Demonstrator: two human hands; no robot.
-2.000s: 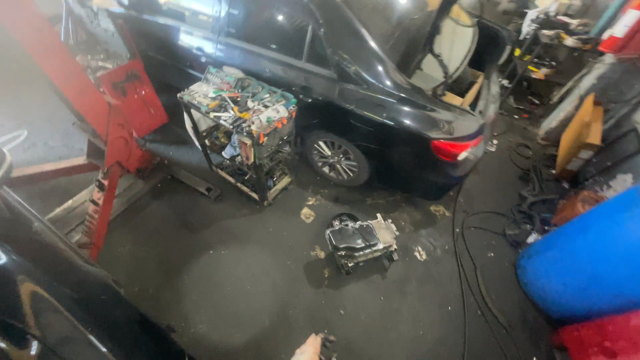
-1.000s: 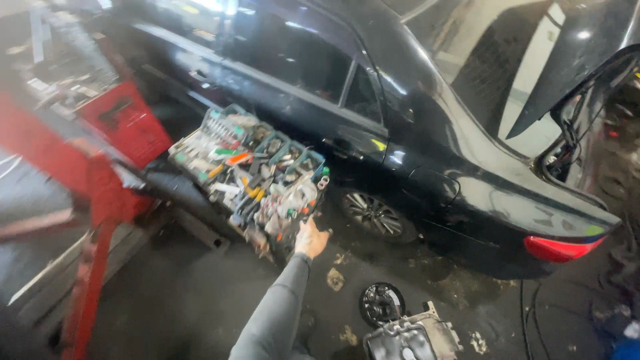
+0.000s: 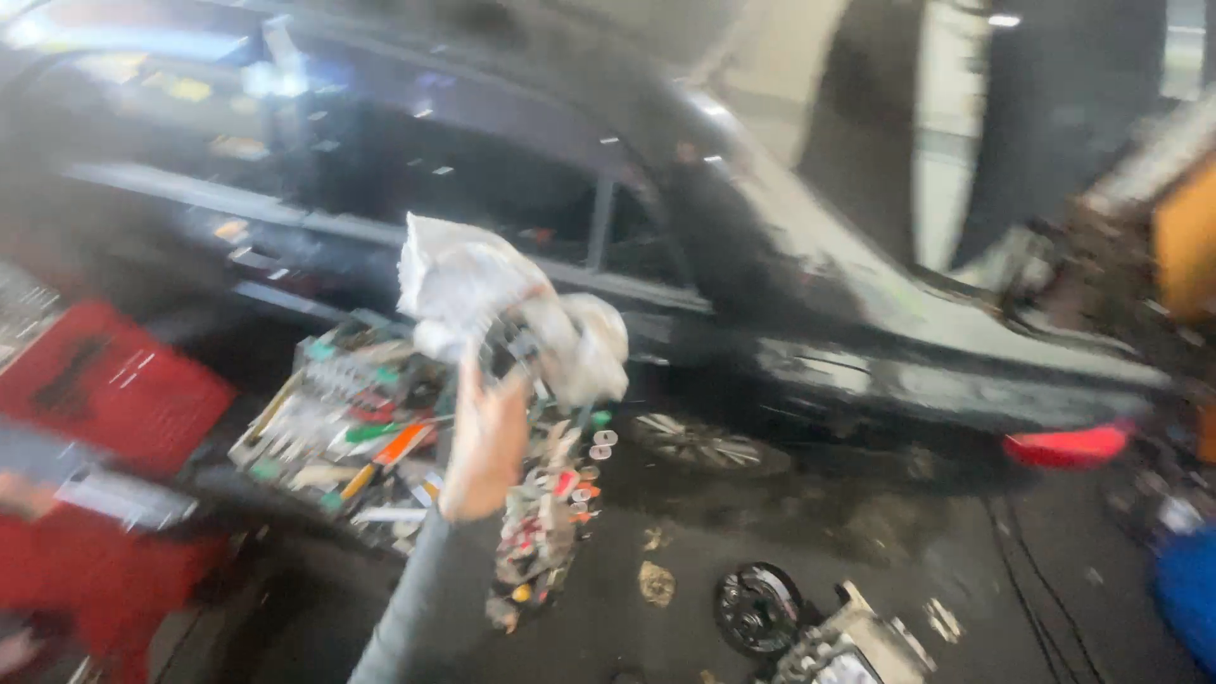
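My left hand (image 3: pixel 486 437), in a grey sleeve, is raised over the tool cart and holds a crumpled white cloth (image 3: pixel 503 294). The cloth spreads above the fingers, which are blurred and partly hidden. Below and around the hand, mixed hand tools (image 3: pixel 380 446) lie on the cart's top, some with orange, green and yellow handles. Smaller items with red and orange parts (image 3: pixel 541 532) sit along its right side. My right hand is out of view.
A black car (image 3: pixel 722 332) with a red tail light (image 3: pixel 1066 446) stands behind the cart. Red lift equipment (image 3: pixel 104 389) is at left. On the floor lie a black round part (image 3: pixel 757 608) and a metal assembly (image 3: pixel 855 646). A blue object (image 3: pixel 1187 589) is at right.
My left hand was at the cart's right corner with no cloth visible in it; now it is higher, with the white cloth in it. The view has moved closer to the cart and car.
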